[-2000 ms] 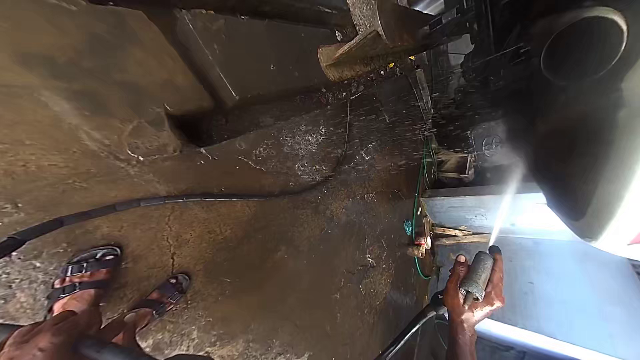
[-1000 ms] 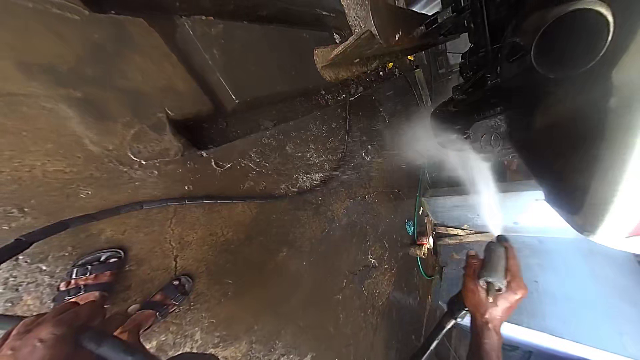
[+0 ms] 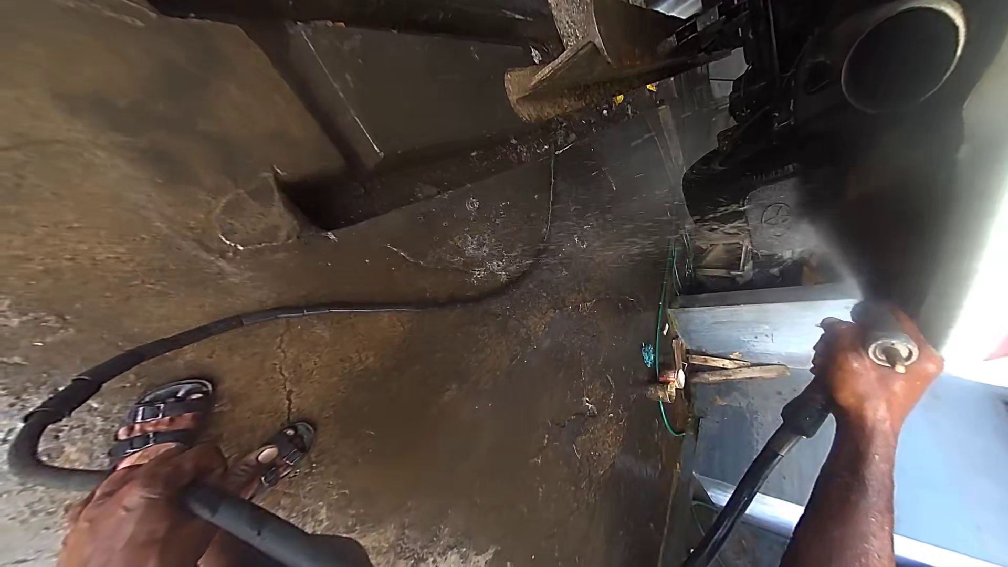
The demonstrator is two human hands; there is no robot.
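My right hand [image 3: 878, 370], at the right of the head view, is closed around a spray gun [image 3: 892, 352]. A jet of water leaves the gun's front and fans out toward a dark vehicle underside [image 3: 858, 157]. From the gun's lower end a black hose [image 3: 744, 496] runs down out of view. At the lower left my left hand [image 3: 146, 504] grips a thick black hose [image 3: 252, 528] near my sandalled feet. That hose loops at the left edge and stretches over the wet floor [image 3: 441, 370].
A round metal pipe opening [image 3: 904, 57] is at the top right. A rusty metal bracket [image 3: 563, 75] juts in at the top. Wooden pieces [image 3: 740, 373] and a green hose [image 3: 660, 315] lie beside a grey-blue panel [image 3: 945, 457]. A raised concrete ledge [image 3: 409, 94] runs along the upper left.
My right hand has turned the spray gun, so its rear end now faces me and the jet strikes further right on the underside. My left hand stays on the hose.
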